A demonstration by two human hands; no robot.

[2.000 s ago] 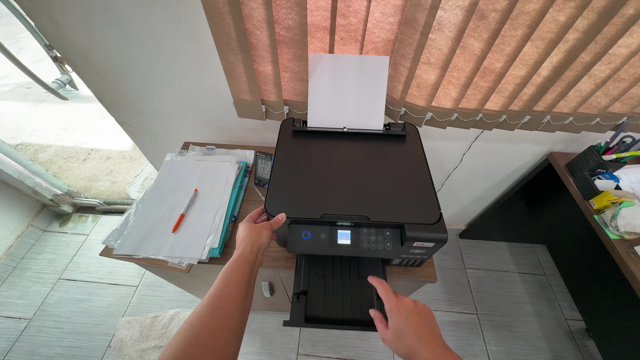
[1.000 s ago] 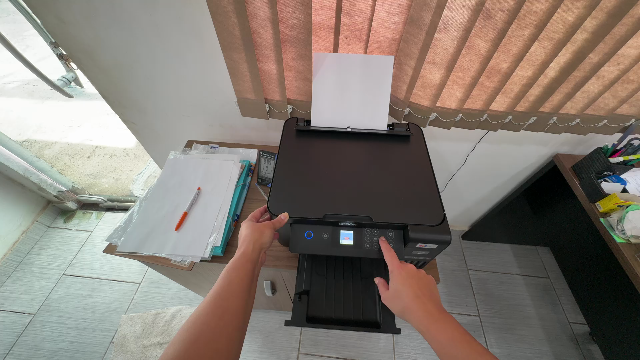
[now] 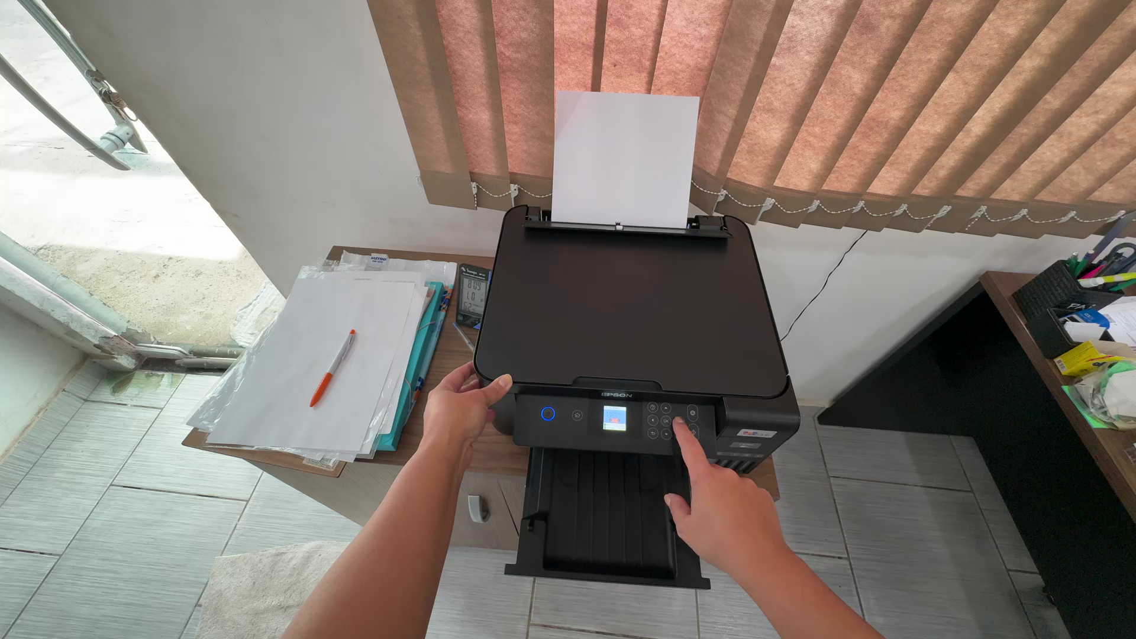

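Observation:
A black Epson printer (image 3: 630, 306) stands on a wooden cabinet, its lid closed and its output tray (image 3: 608, 519) pulled out at the front. White paper (image 3: 626, 160) stands upright in the rear feed. My left hand (image 3: 460, 410) rests at the printer's front left corner, thumb on the lid's edge and fingers at its side. With the index finger extended, my right hand (image 3: 721, 508) touches the button area of the control panel (image 3: 652, 422). The panel's small screen (image 3: 614, 418) is lit, and a blue ring glows around the power button (image 3: 548, 414).
Left of the printer lie a stack of papers and plastic sleeves (image 3: 293, 382), an orange-and-white pen (image 3: 333, 368), a teal folder (image 3: 417, 373) and a digital device (image 3: 472, 295). A desk (image 3: 1021, 306) with a black pen holder (image 3: 1047, 288) stands at right. Vertical blinds (image 3: 799, 106) hang behind.
My right hand has moved up from beside the output tray to the control panel, where its index finger now touches the buttons. My left hand has stayed at the printer's corner.

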